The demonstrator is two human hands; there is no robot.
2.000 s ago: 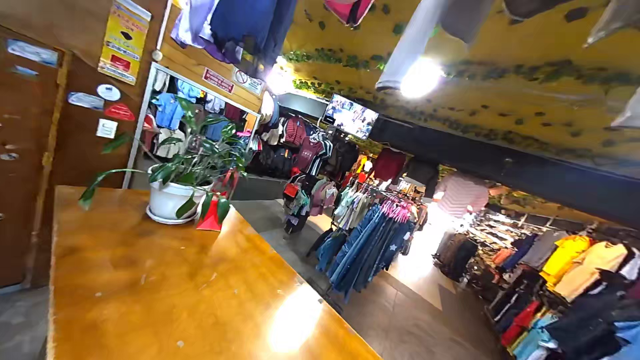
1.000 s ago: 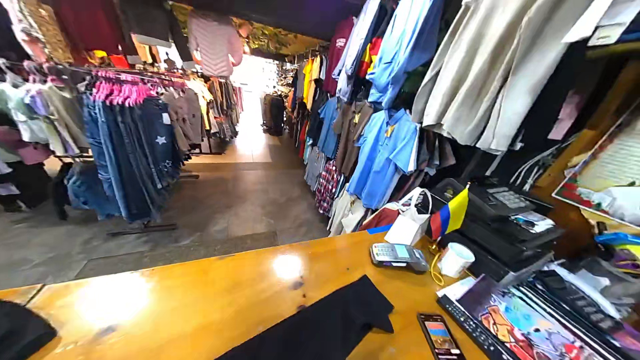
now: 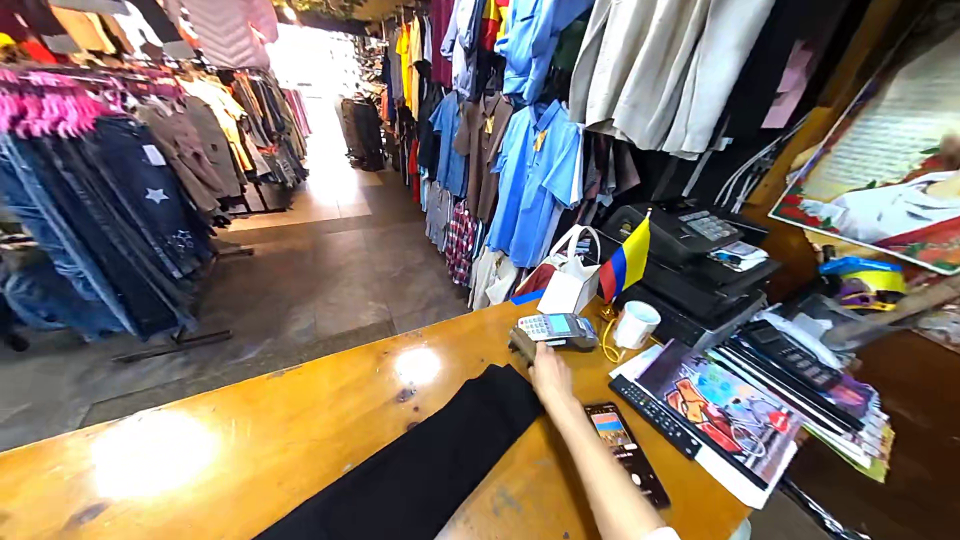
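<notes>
My right hand (image 3: 550,375) reaches in from the lower right with the fingers pointing away from me. Its fingertips are at the near left edge of a grey card payment terminal (image 3: 559,330), beside the end of a folded black garment (image 3: 427,465). Whether the fingers grip anything is too small to tell. The garment lies flat across the wooden counter (image 3: 300,420). A lit smartphone (image 3: 626,454) lies face up just right of my forearm. My left hand is out of view.
Right of the terminal are a white mug (image 3: 637,325), a small flag (image 3: 626,262), a white paper bag (image 3: 568,289), a black cash register (image 3: 690,247), a remote control (image 3: 654,415) and a pictured folder (image 3: 720,405). Clothes racks (image 3: 97,217) stand beyond the counter.
My right hand has come into view and reached the payment terminal. The view swung far to the right between the two earlier frames.
</notes>
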